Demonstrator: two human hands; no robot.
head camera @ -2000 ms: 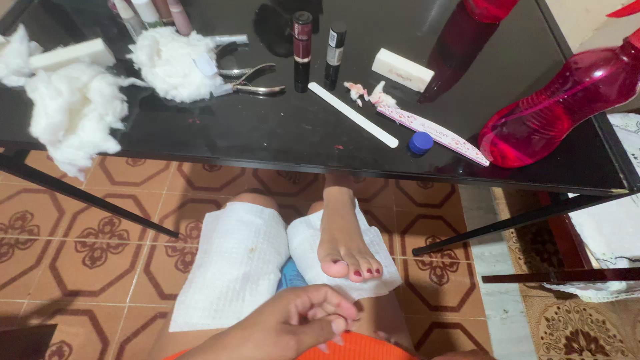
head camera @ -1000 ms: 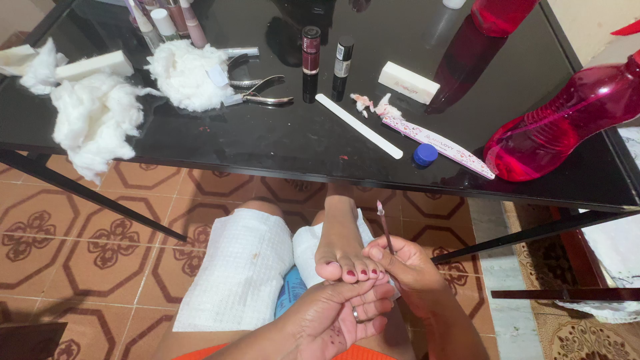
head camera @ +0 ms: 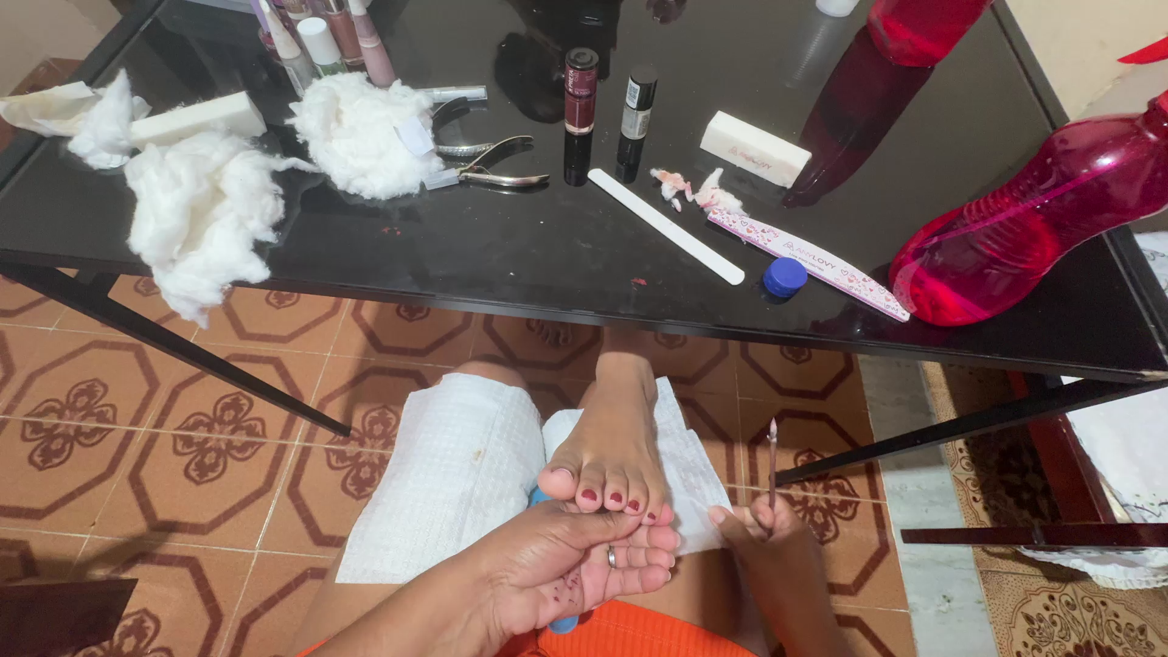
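Another person's bare foot [head camera: 611,429] rests on a white paper towel over my knee, dark red polish on its smaller toenails; the big toenail looks pale. My left hand [head camera: 584,557], palm up with a ring and dark smudges, holds the toes from below, thumb against them. To the right of the foot, my right hand [head camera: 776,538] grips a thin stick [head camera: 773,461] upright, a bit of cotton at its tip. A dark red nail polish bottle [head camera: 580,91] and a smaller black-capped bottle [head camera: 638,102] stand on the table.
The black glossy table [head camera: 511,246] bears cotton wool [head camera: 360,137], cuticle nippers [head camera: 497,167], a white nail file [head camera: 666,226], a patterned file [head camera: 812,265], a white buffer block [head camera: 756,149], a blue cap [head camera: 785,276] and a pink bottle [head camera: 1031,219]. A second paper towel [head camera: 447,474] covers my other knee.
Two seconds ago my hands were together below the foot and no stick showed. One second ago the stick was close beside the toes; my right hand has since moved right, away from them.
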